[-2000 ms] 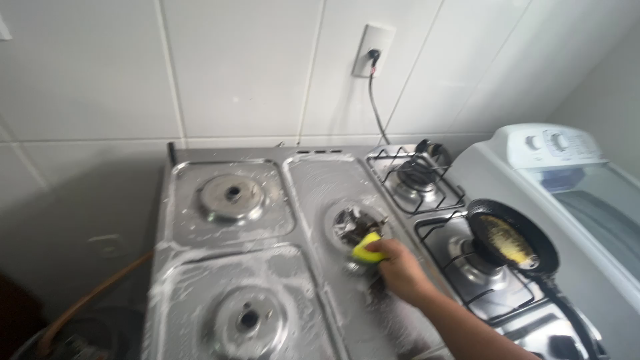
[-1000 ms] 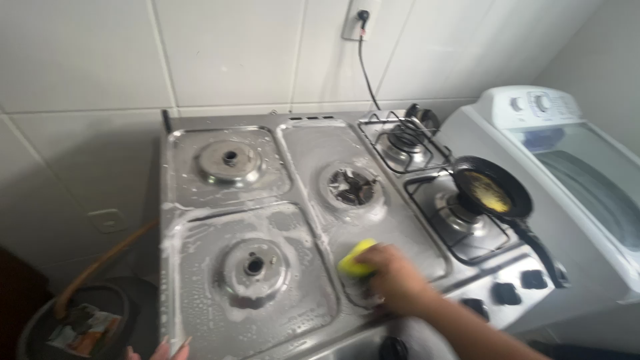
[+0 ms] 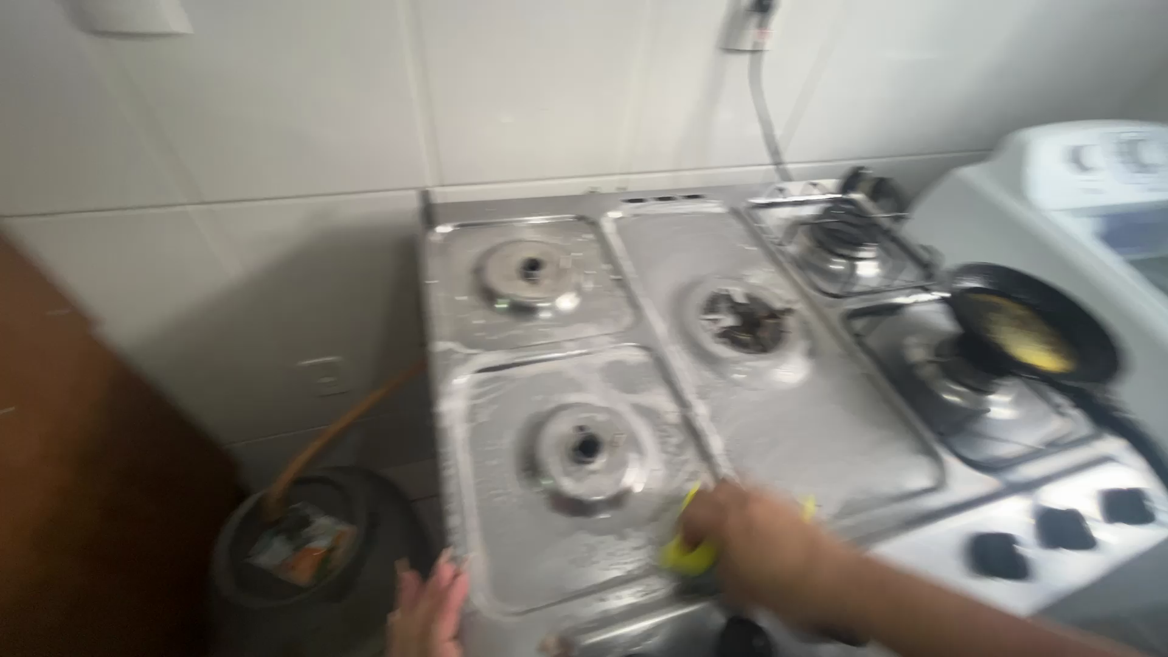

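My right hand (image 3: 762,538) is closed around a yellow sponge (image 3: 686,547), pressed on the stainless steel gas stovetop (image 3: 821,438) near its front edge, between the front left burner well and the middle panel. Motion blurs it. My left hand (image 3: 429,607) rests at the stove's front left corner, its fingers extended and nothing seen in them; the rest of it is cut off by the frame. Wet, soapy streaks cover the left panels around the front left burner base (image 3: 589,447) and the rear left burner base (image 3: 531,272). The middle burner (image 3: 748,319) has its dark inner part exposed.
A black frying pan (image 3: 1040,324) with yellowish food or oil sits on the front right burner, its handle toward the front. Black knobs (image 3: 1063,529) line the front panel. A white washing machine (image 3: 1049,173) stands at right, a dark bin (image 3: 228,566) with wrappers at lower left.
My right hand has moved with the sponge from the middle burner toward the front, then left to the front left panel's edge. My left hand has come into view at the front left.
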